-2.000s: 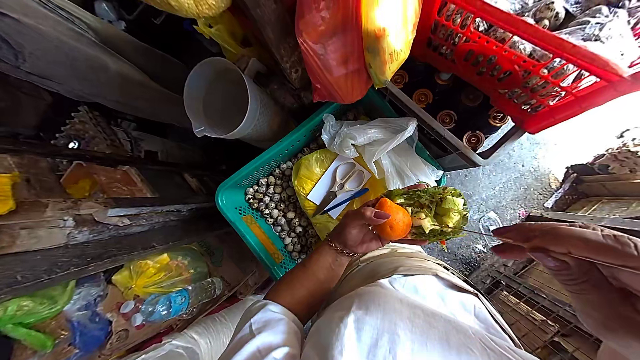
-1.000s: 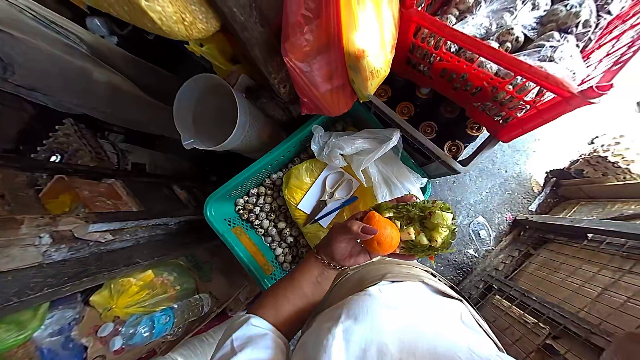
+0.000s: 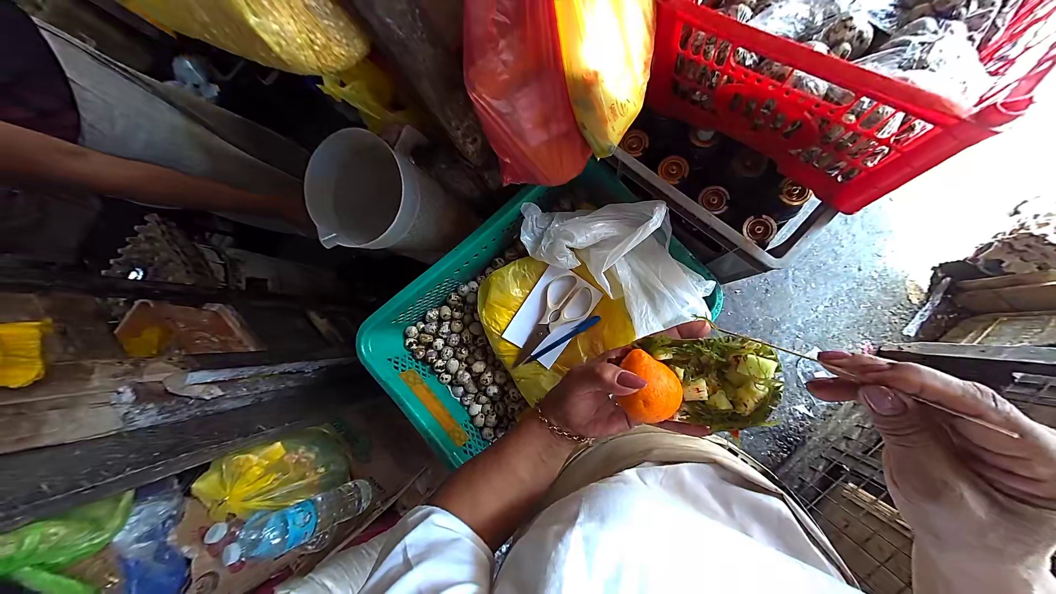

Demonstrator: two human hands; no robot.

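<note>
My left hand (image 3: 590,398) holds an orange citrus fruit (image 3: 652,386) and, beside it, a clear bag or container of green seaweed and cut pale vegetable pieces (image 3: 734,386). Between the fingertips of my right hand (image 3: 932,412) is a thin stick (image 3: 792,351), its far end over the seaweed's upper edge. Left of the food, white-handled scissors (image 3: 561,305), a blue pen (image 3: 569,337) and white paper (image 3: 528,318) lie on a yellow plastic bag (image 3: 503,293). That bag rests on speckled quail eggs (image 3: 462,355) in a green basket (image 3: 404,396), with a white plastic bag (image 3: 627,247) alongside.
A red crate (image 3: 825,74) of bagged quail eggs stands on a crate of capped bottles (image 3: 714,198). A white pitcher (image 3: 359,190) is left of two hanging bags (image 3: 528,91). Another person's arm (image 3: 148,169) reaches in at left. Plastic bottles (image 3: 285,528) lie lower left.
My right hand, out of view a second ago, is back at the right with the stick, its end at the seaweed. Another person's arm has appeared at the left.
</note>
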